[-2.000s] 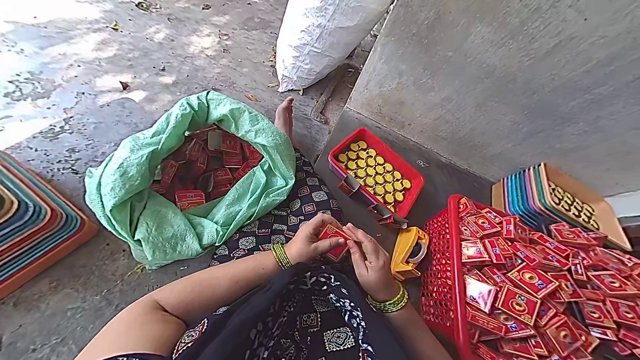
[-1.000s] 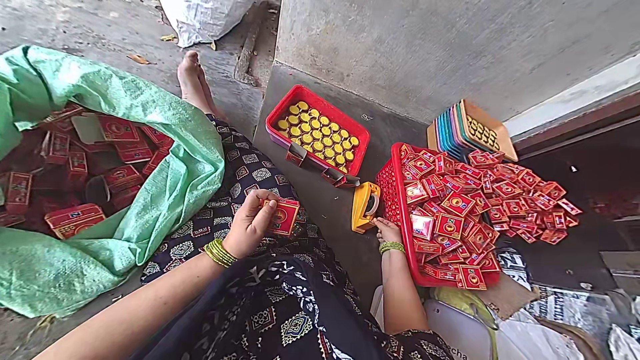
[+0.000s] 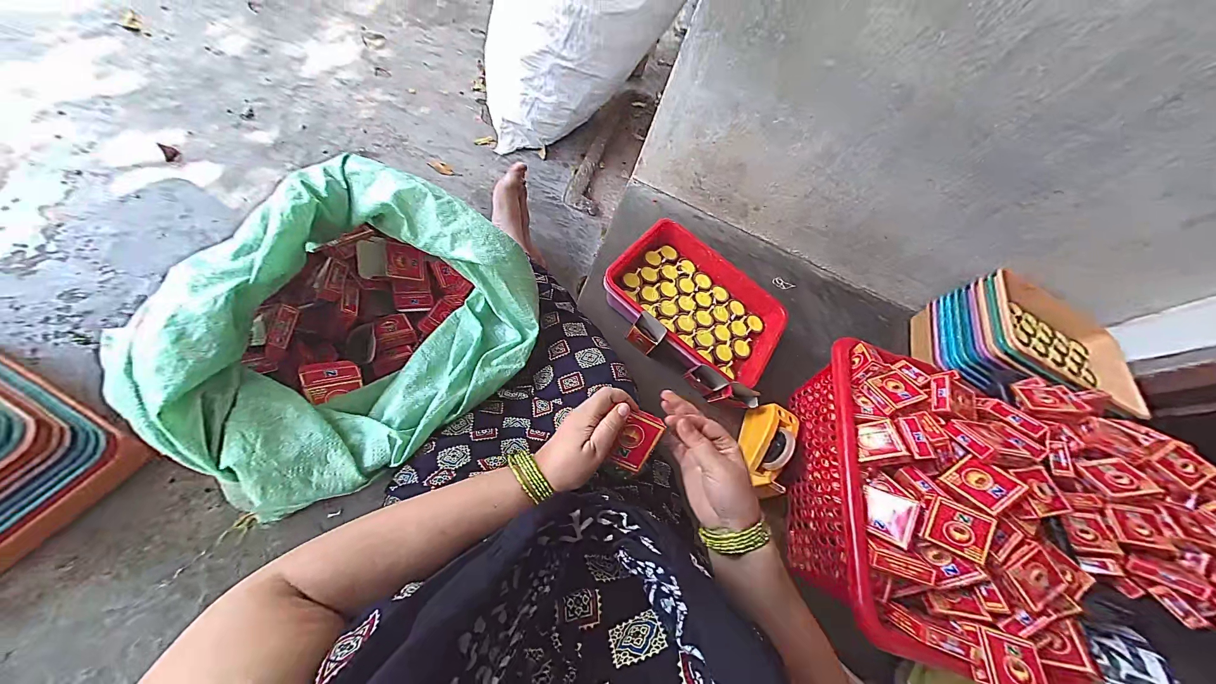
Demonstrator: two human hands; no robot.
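Note:
My left hand (image 3: 586, 442) holds a small red printed cardboard box (image 3: 637, 440) between thumb and fingers over my lap. Beside the box, my right hand (image 3: 711, 465) has its palm turned up, fingers apart, and nothing in it. A yellow tape dispenser (image 3: 760, 446) with a roll of tape lies just right of that hand. Beyond my hands, a red plastic tray (image 3: 774, 318) holds many small round pieces with yellow tops; small box pieces lean at its near edge. On the right, a red plastic basket (image 3: 822, 484) is heaped with red boxes.
A green woven sack (image 3: 190, 389) with red boxes inside stands open at left. Stacked trays (image 3: 57, 465) are at far left. Another tray stack (image 3: 959, 323) with round pieces on top is by the wall (image 3: 902, 142). A white sack (image 3: 560, 71) stands ahead.
My right hand has moved from the basket's edge back beside the small red box. My left hand still holds a box. The view has shifted, now showing the stacked trays at left again.

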